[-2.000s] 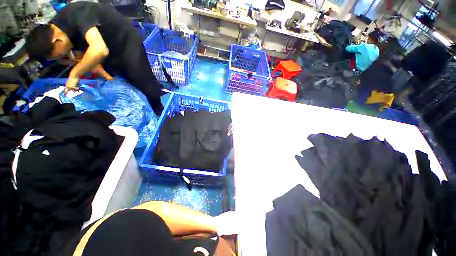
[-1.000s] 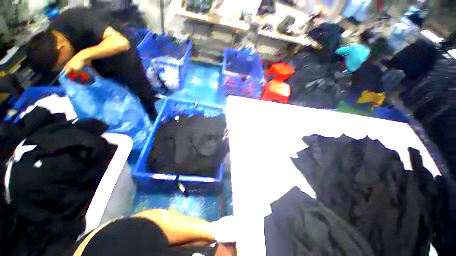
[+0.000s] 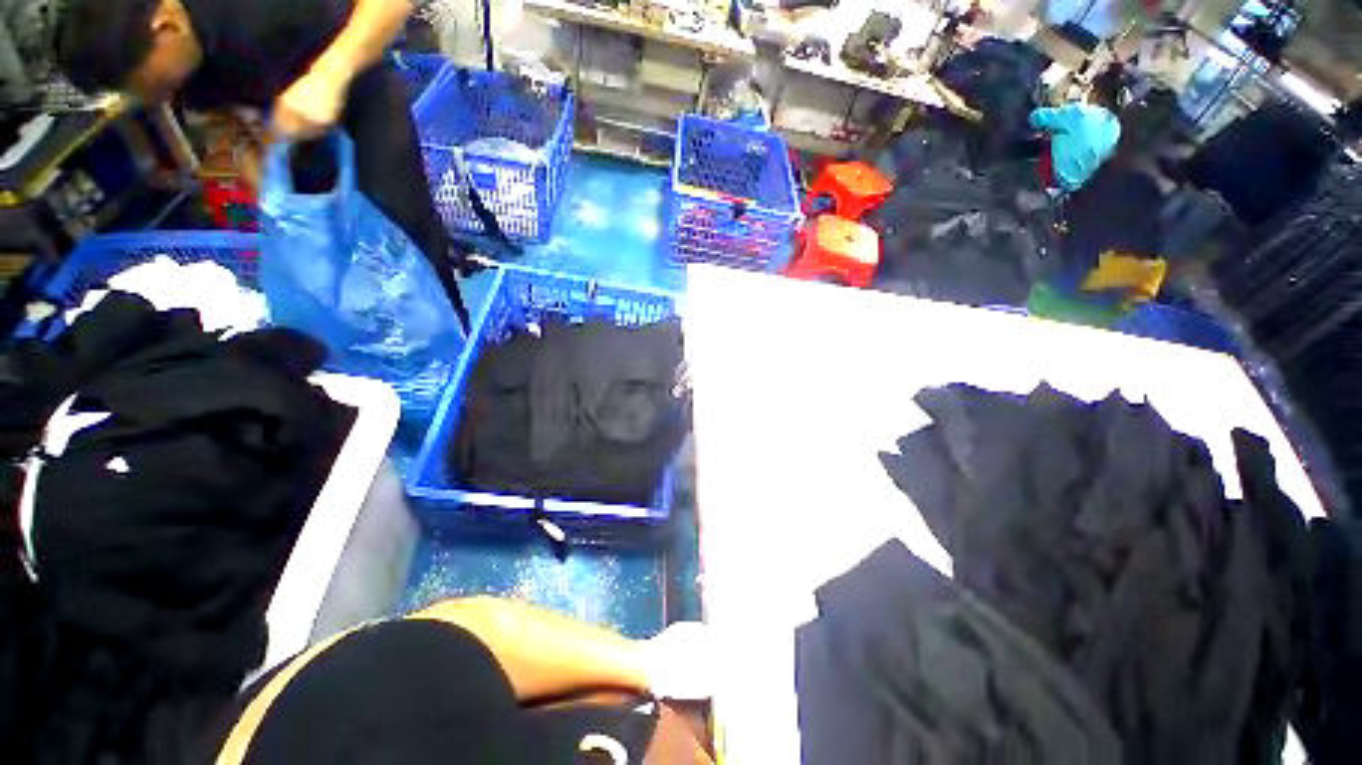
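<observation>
My left hand (image 3: 683,662), in a white glove, is at the white table's near left edge. It is small and blends with the white top, so its fingers and any hold cannot be made out. My right hand is not in view. A large spread pile of black garments (image 3: 1090,523) lies on the white-topped table (image 3: 777,404). Another dark piece (image 3: 911,665) lies at its near left, overlapping it.
A blue crate (image 3: 545,516) with black cloth stands left of the table. A white tub (image 3: 336,523) heaped with black cloth (image 3: 165,493) is at left. A person holds a blue plastic bag (image 3: 351,269). Red stools (image 3: 840,251), more crates and another person are beyond.
The other person has straightened up and lifted the blue bag out over the crate at left. My left arm and the garment piles look unchanged, apart from slight camera movement.
</observation>
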